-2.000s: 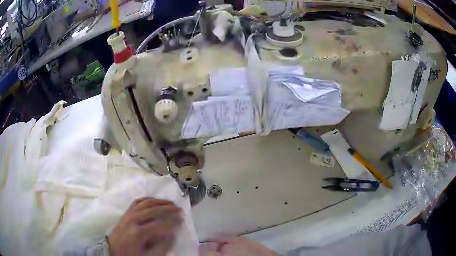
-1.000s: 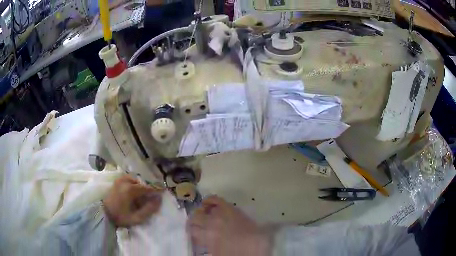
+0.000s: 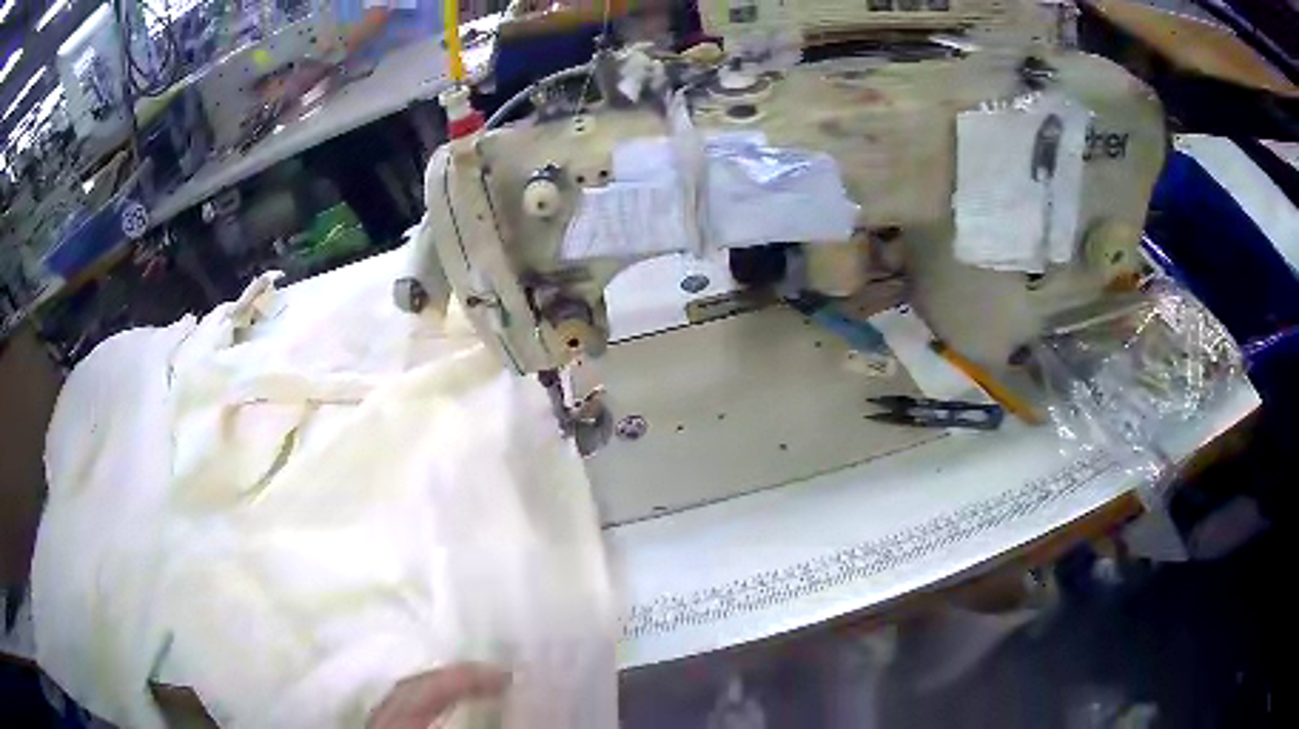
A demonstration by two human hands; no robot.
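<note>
A large white-to-cream garment (image 3: 413, 527) covers the left of the table and hangs over its front edge. Its right border runs down from beside the presser foot (image 3: 581, 420) of the cream sewing machine (image 3: 912, 157). One hand, apparently my left hand (image 3: 445, 695), shows at the bottom against the cloth, cut off by the picture's edge. Its fingertips and any grip are hidden. My right hand is not in view.
Black thread snips (image 3: 936, 413), an orange-yellow pencil (image 3: 986, 382), a white strip (image 3: 923, 353) and a blue-handled tool (image 3: 843, 325) lie right of the needle. A crinkled clear bag (image 3: 1140, 373) lies at the right end. Paper notes (image 3: 776, 200) are tied around the arm.
The view has shifted, showing more table front and garment. Both hands have left the needle area; one shows low on the cloth, the other is out of view. The cloth now lies spread beside the foot.
</note>
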